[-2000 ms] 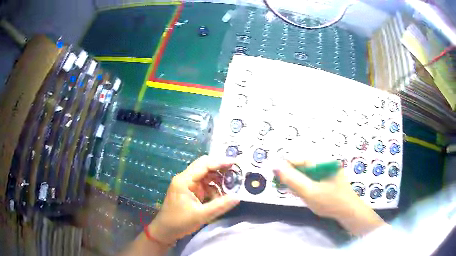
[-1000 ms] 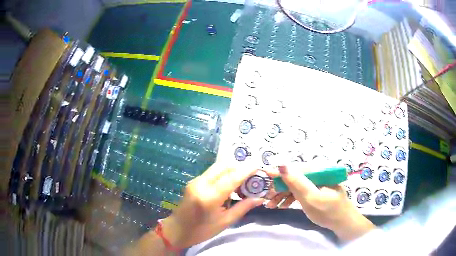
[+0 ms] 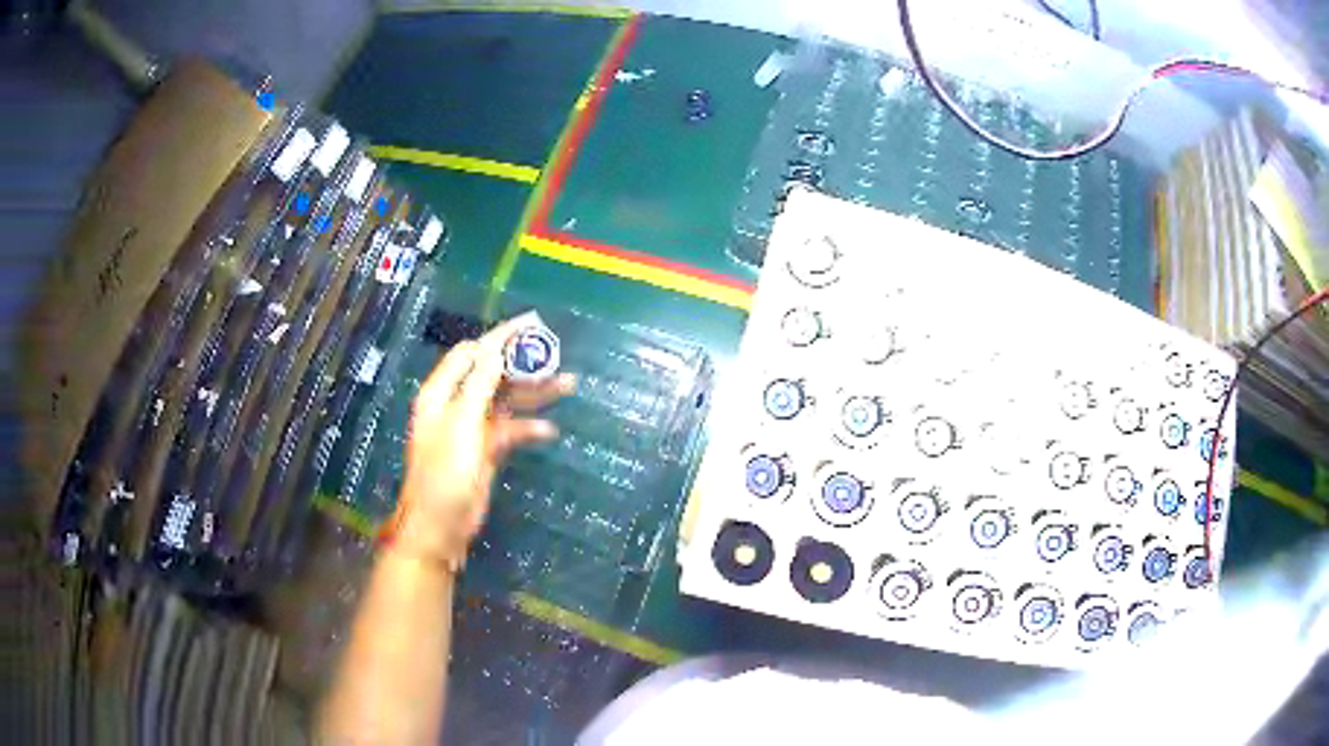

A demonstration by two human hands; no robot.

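Observation:
My left hand [image 3: 455, 437] is over the clear blister tray [image 3: 649, 437], with its fingers on a small round speaker [image 3: 534, 351] whose ringed face is turned up. A short row of black parts [image 3: 455, 327] lies in the tray beside the fingers. The white holed board [image 3: 1006, 350] carries rows of silver-ringed speakers. Two flat black discs with pale centres, one of them a black disc [image 3: 821, 570], sit in its near left corner. My right hand is not in view; only a white sleeve shows at the lower right.
Stacked filled trays [image 3: 248, 364] with a cardboard sheet [image 3: 161, 204] stand at the left. Another clear tray [image 3: 933, 161] lies behind the board. Stacked sheets [image 3: 1224, 233] with a yellow slip [image 3: 1290, 204] stand at the right. Red and black wires [image 3: 1006, 143] loop at the back and right.
My left hand has moved from the board's near edge to the left, over the tray, with a speaker at its fingers. My right hand and the green probe have left the picture. The view has shifted.

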